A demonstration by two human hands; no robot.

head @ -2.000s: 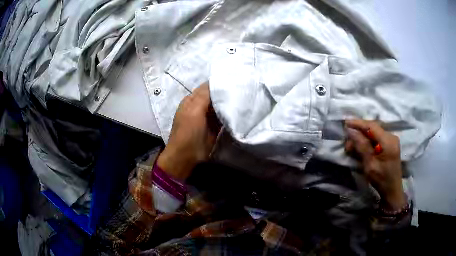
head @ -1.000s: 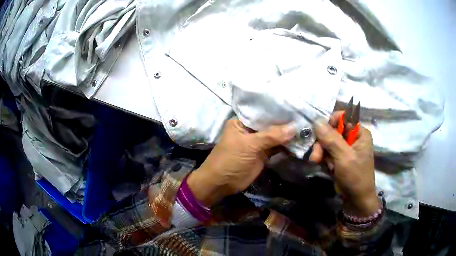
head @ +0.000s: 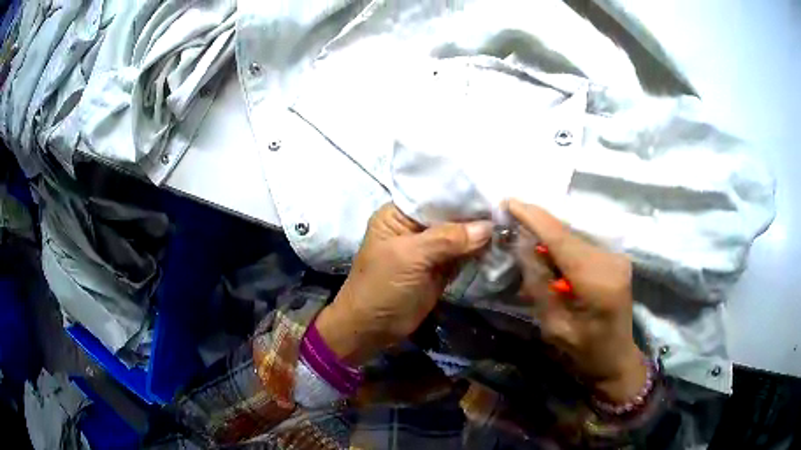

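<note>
A crumpled off-white jacket (head: pixel 667 158) with metal buttons lies over the table's near edge. My left hand (head: pixel 400 272) pinches its front edge beside a metal button (head: pixel 506 233) between thumb and fingers. My right hand (head: pixel 584 303), somewhat blurred, is on the other side of that button with its fingertips at the cloth. It holds the thread snips (head: pixel 555 271) in the palm; only bits of the orange-red handle show, and the blades are hidden. Whether its fingertips grip the cloth is unclear.
A pile of similar garments (head: pixel 114 79) lies at the left and hangs over the table edge. A blue bin (head: pixel 119 360) stands below at the left with cloth around it. The white table (head: pixel 746 53) shows at the right.
Over two seconds both hands came together at the button edge. Since one second ago they moved slightly left; the snips' blades, visible then, are now hidden, and the right hand has turned.
</note>
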